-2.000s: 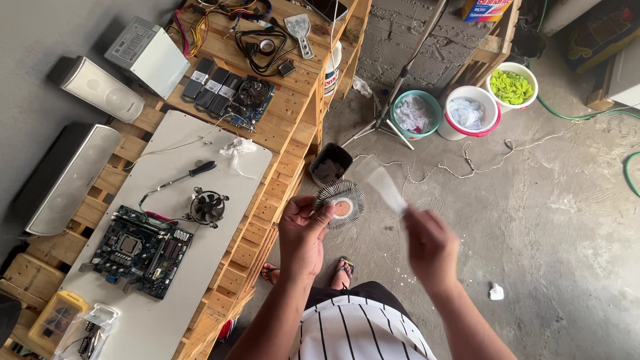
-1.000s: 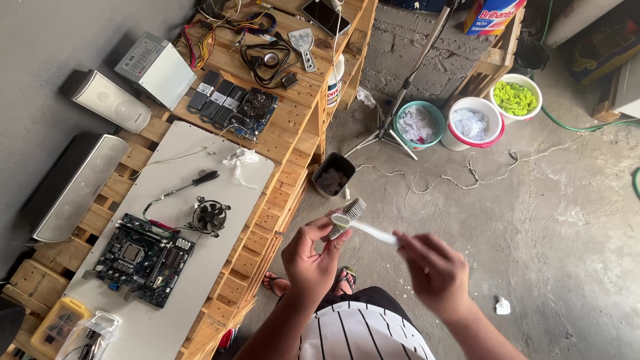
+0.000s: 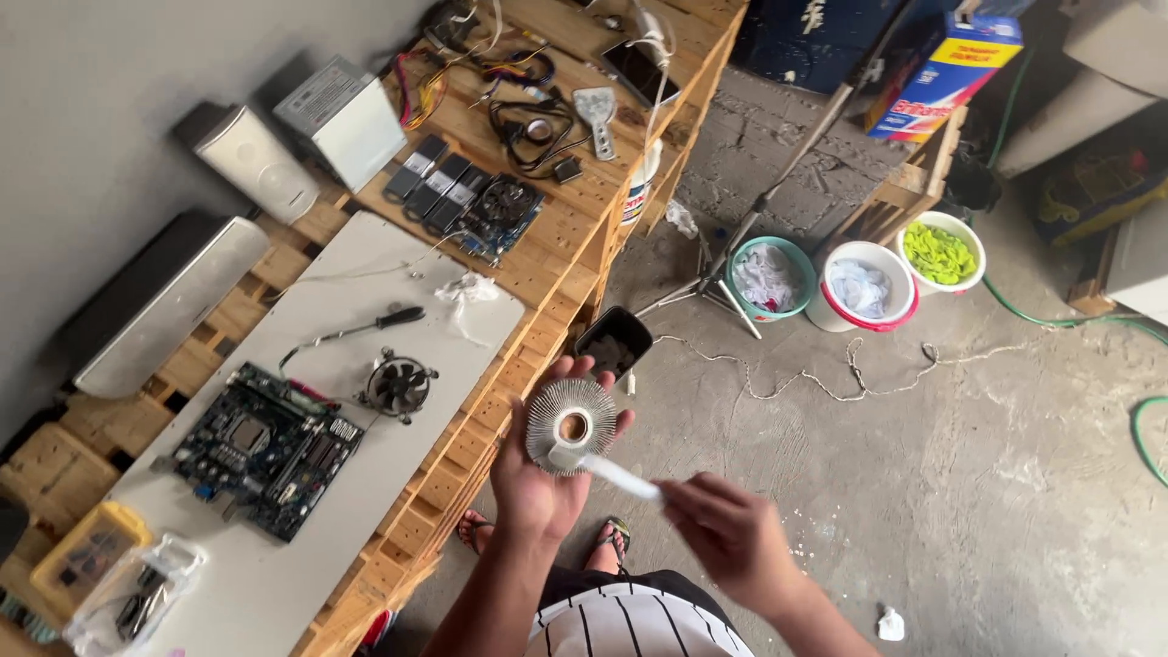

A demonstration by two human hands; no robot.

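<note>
A round finned CPU heatsink [image 3: 546, 412] with a copper centre rests on the open palm of my left hand [image 3: 545, 474], its fingers spread behind it. My right hand [image 3: 725, 529] grips the handle of a white brush [image 3: 622, 476], whose head lies over the heatsink's lower fins; its bristles cannot be made out. On the white board to the left lie a computer motherboard [image 3: 265, 447], a black cooling fan [image 3: 399, 385] and a black-handled screwdriver [image 3: 400, 317]. Crumpled white tissue [image 3: 468, 292] sits near the board's edge.
The pallet-wood bench [image 3: 570, 274] carries speakers [image 3: 173, 306], a power supply [image 3: 339, 123], cables and another circuit board [image 3: 502, 214]. Beyond my hands are a black bin [image 3: 616, 339], a metal stand [image 3: 753, 214] and several buckets of cloths [image 3: 771, 278]. A cord [image 3: 803, 376] crosses the concrete floor.
My left hand has turned from holding the heatsink edge-on to holding it flat on the palm, copper centre facing up. The brush has stayed at the heatsink in my right hand.
</note>
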